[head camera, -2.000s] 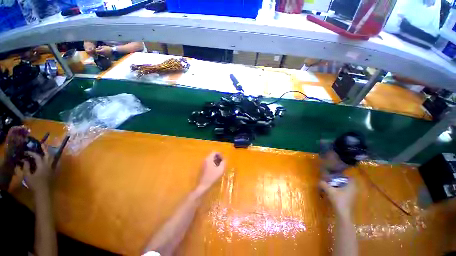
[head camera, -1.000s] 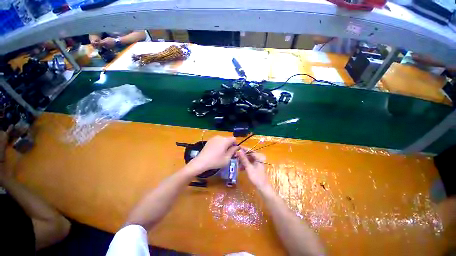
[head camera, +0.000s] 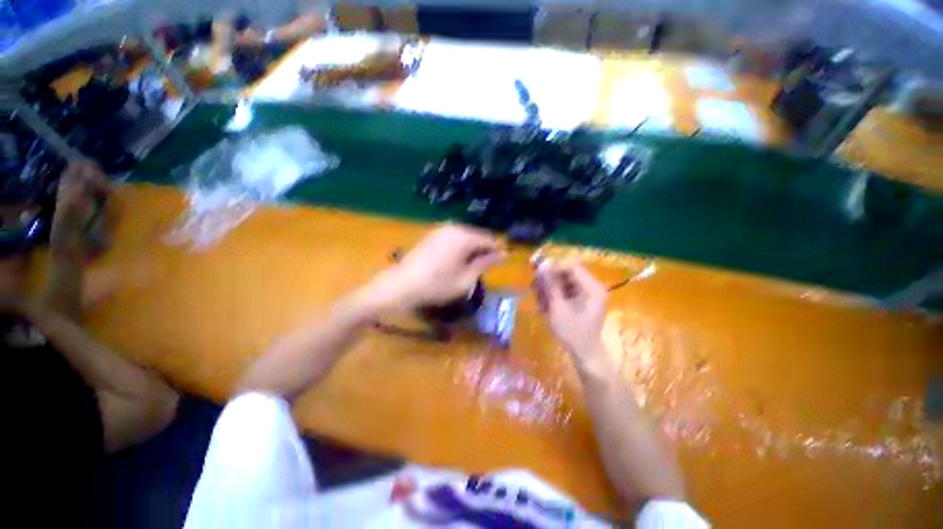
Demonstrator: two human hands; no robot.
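Note:
A black camera housing (head camera: 452,309) with a silver-grey bracket (head camera: 498,317) lies on the orange bench, partly hidden under my left hand. A flat black antenna (head camera: 412,332) sticks out at its lower left. My left hand (head camera: 447,265) is above the housing with its fingertips pinched together. My right hand (head camera: 568,293) is just to the right, fingertips pinched near a thin lead; a pale-ended cable (head camera: 633,276) extends to its right. The picture is blurred, so what lies between the fingertips cannot be made out.
The heap of black modules (head camera: 526,180) lies on the green belt (head camera: 724,223) beyond my hands. A clear plastic bag (head camera: 257,168) is at left. A co-worker's arm (head camera: 98,356) is at far left. A pale shelf (head camera: 341,12) crosses the top.
The view has tipped down and shifted, and blurred. My hands, close together over the housing a second ago, are now farther apart. The housing remains on the bench beneath my left hand.

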